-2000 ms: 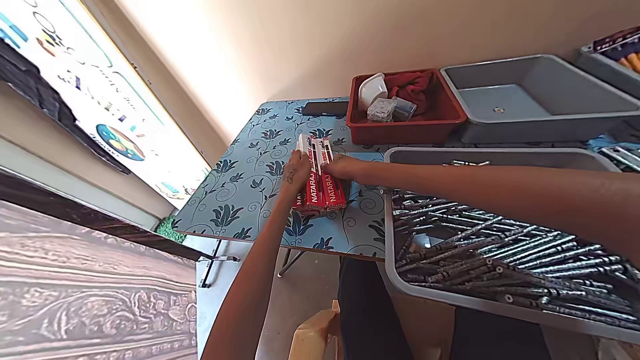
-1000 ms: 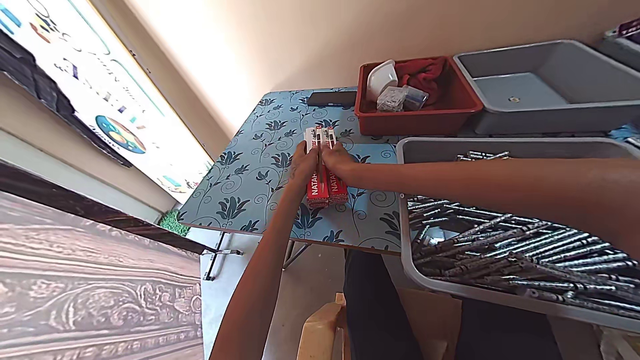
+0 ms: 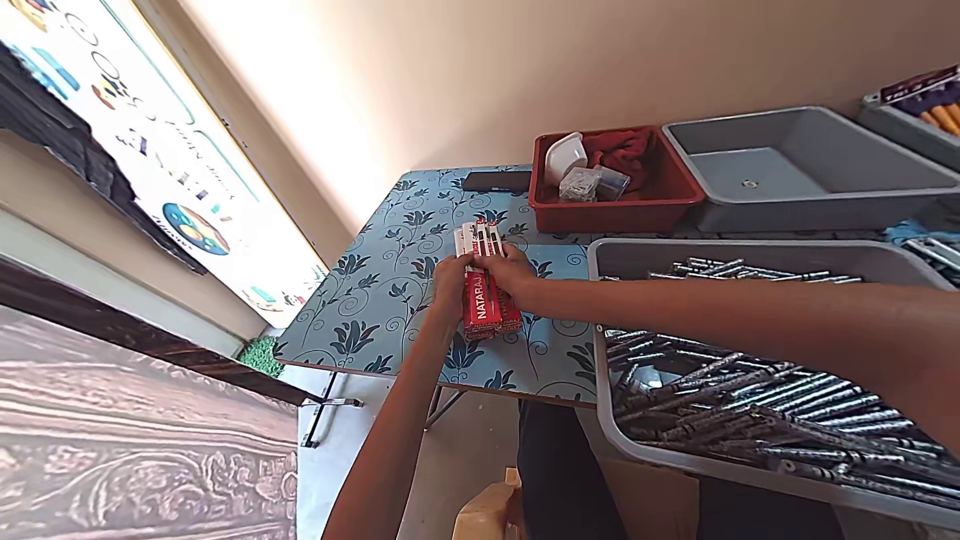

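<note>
Several red and white Nataraj pencil boxes (image 3: 482, 300) lie side by side, seemingly stacked, on the blue flower-patterned table (image 3: 405, 225). My left hand (image 3: 451, 279) grips their left side, and my right hand (image 3: 511, 271) presses on their right side, its fingers near the left thumb. My right forearm crosses above a grey plastic tray (image 3: 600, 360) filled with dark, silver-patterned pencils (image 3: 750, 382). Part of that tray is hidden under the arm.
A red plastic tray (image 3: 615, 217) holds a white container (image 3: 565, 156), a red cloth (image 3: 622, 154) and small clear packs. Beside it stands another grey tray (image 3: 810, 202). A flat dark object (image 3: 496, 181) lies near the wall. At far right is a box of pencils (image 3: 930, 105).
Two seconds ago the boxes were spread a little wider between my hands; they are now closer together. Both hands have stayed on them.
</note>
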